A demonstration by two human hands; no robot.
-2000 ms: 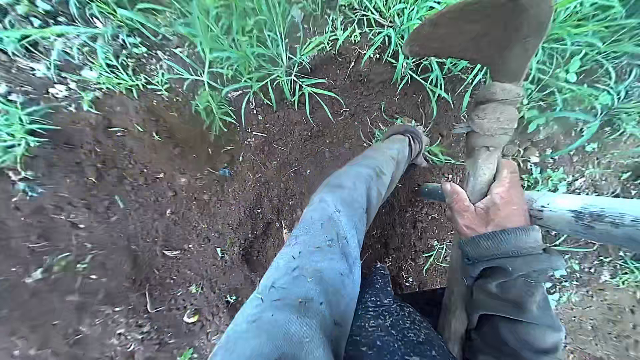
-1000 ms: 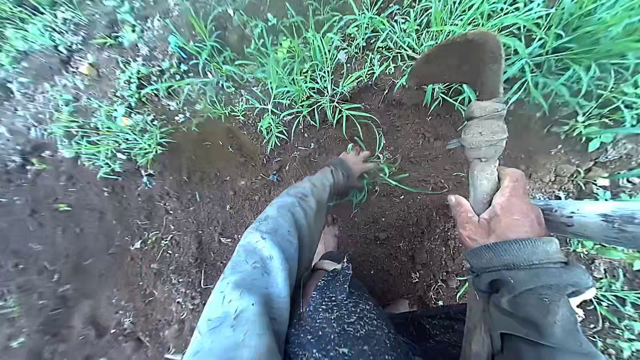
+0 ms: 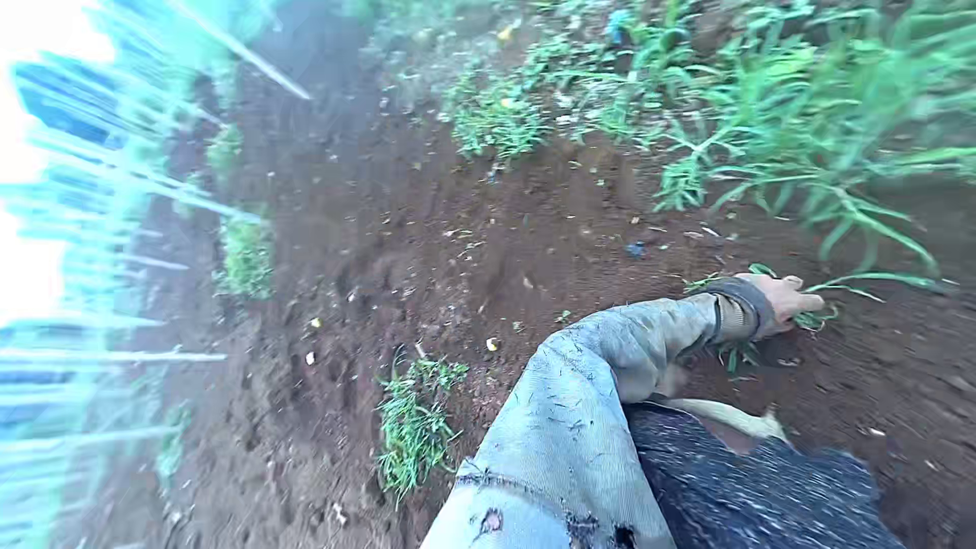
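Note:
My left hand (image 3: 785, 301), in a worn grey-blue sleeve (image 3: 579, 381), is low over the brown soil at the right. Its fingers are closed on green grass blades (image 3: 877, 282), which stick out on both sides of the hand. Dark speckled cloth (image 3: 747, 488) over my legs lies below the forearm, with part of a bare foot or leg showing beside it. My right hand is outside the view, and the hoe does not show either.
Bare soil (image 3: 427, 252) spreads across the middle. Taller grass (image 3: 839, 114) grows at the upper right, and a small weed clump (image 3: 419, 427) stands left of my sleeve. A blue scrap (image 3: 634, 248) lies on the soil. The left edge is bright and blurred.
The view has swung strongly to the left. My right hand, seen holding the hoe in both earlier frames, has left the view. My left hand now holds grass.

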